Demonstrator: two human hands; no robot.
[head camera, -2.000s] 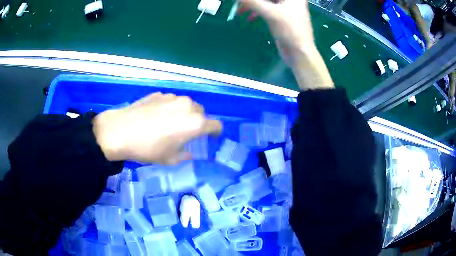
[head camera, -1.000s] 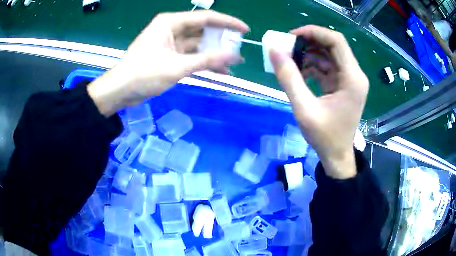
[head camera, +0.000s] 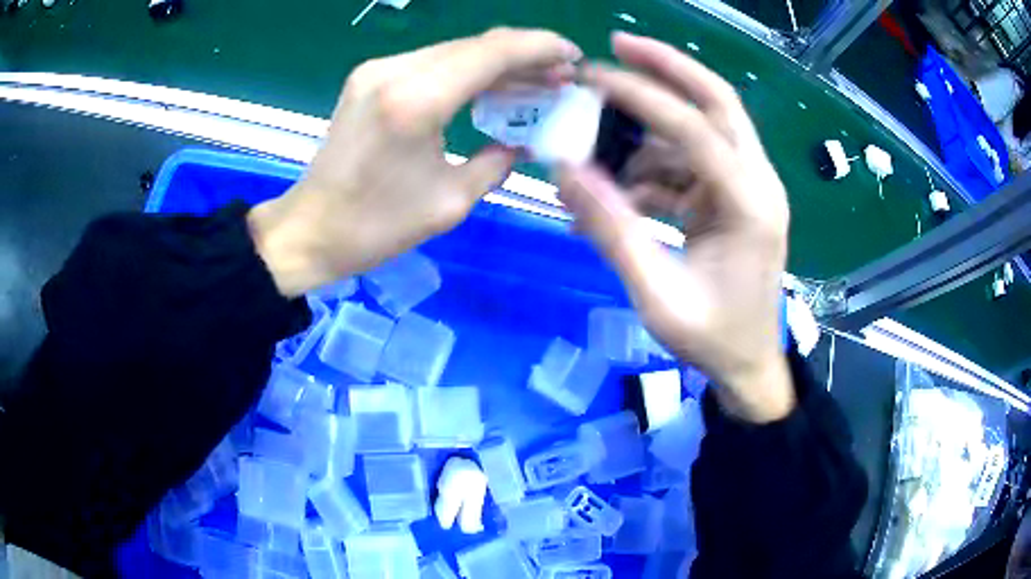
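Note:
My left hand holds a clear cover by its edges above the back of the blue bin. Its end face with small slots shows. My right hand holds a white-and-black unit, white block towards the left hand and black end under the fingers. The cover and the white block meet or overlap; blur hides how far the block sits inside. The unit's stem does not show. Many clear covers lie in the bin, with a white two-pronged piece among them.
A white-and-black unit lies in the bin's right part. Beyond the pale conveyor rail, the green conveyor belt carries scattered units. A metal frame bar crosses at right, above a clear plastic bag.
Over the last second the hands have come together, closing the gap between cover and unit. Before that, my left hand was over the bin and my right hand over the belt.

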